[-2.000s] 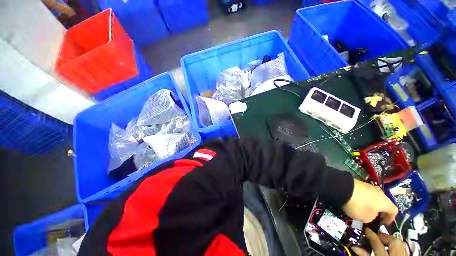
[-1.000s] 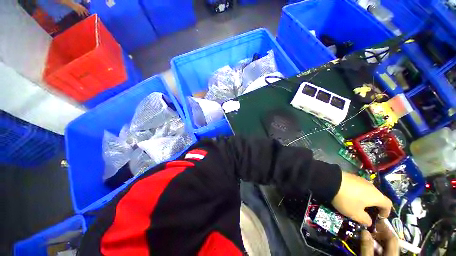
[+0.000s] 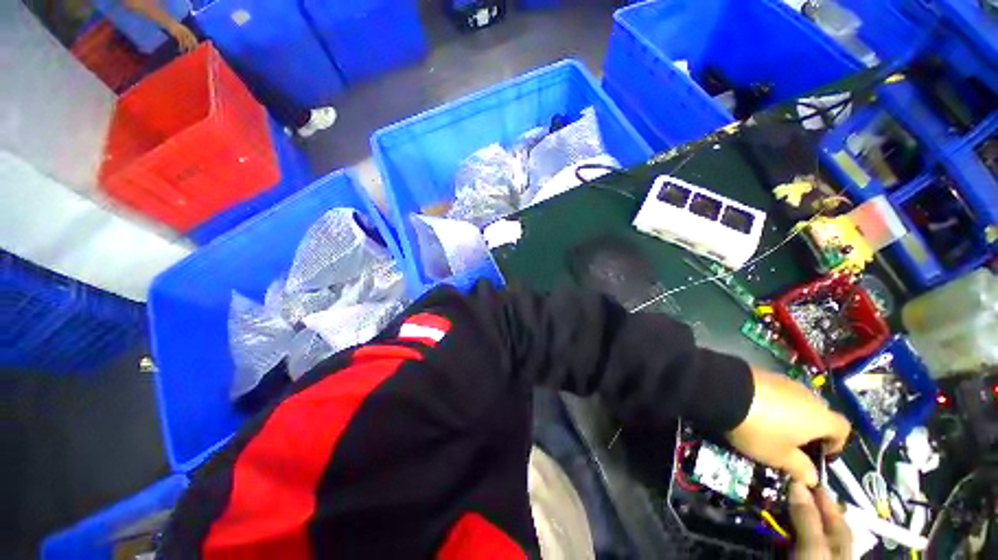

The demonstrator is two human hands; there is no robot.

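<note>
An open black socket housing lies at the bottom right, partly cut off by the lower edge. A green-white circuit board and red and yellow wires show inside it. My left hand reaches over the housing's right part, its fingers bent together at a small dark part that I cannot make out. My right hand comes from the bottom edge, partly cut off, its fingertips close to my left fingertips. What the fingers hold is mostly hidden.
A white power strip, loose green boards, a red parts tray and a blue parts tray lie behind. White cables are at right. Blue crates with bubble bags stand left. A person's hand shows top left.
The view has shifted a little. My hands stay at the housing's right part, with small finger movements. A person's arm and a shoe have come into view at the top left.
</note>
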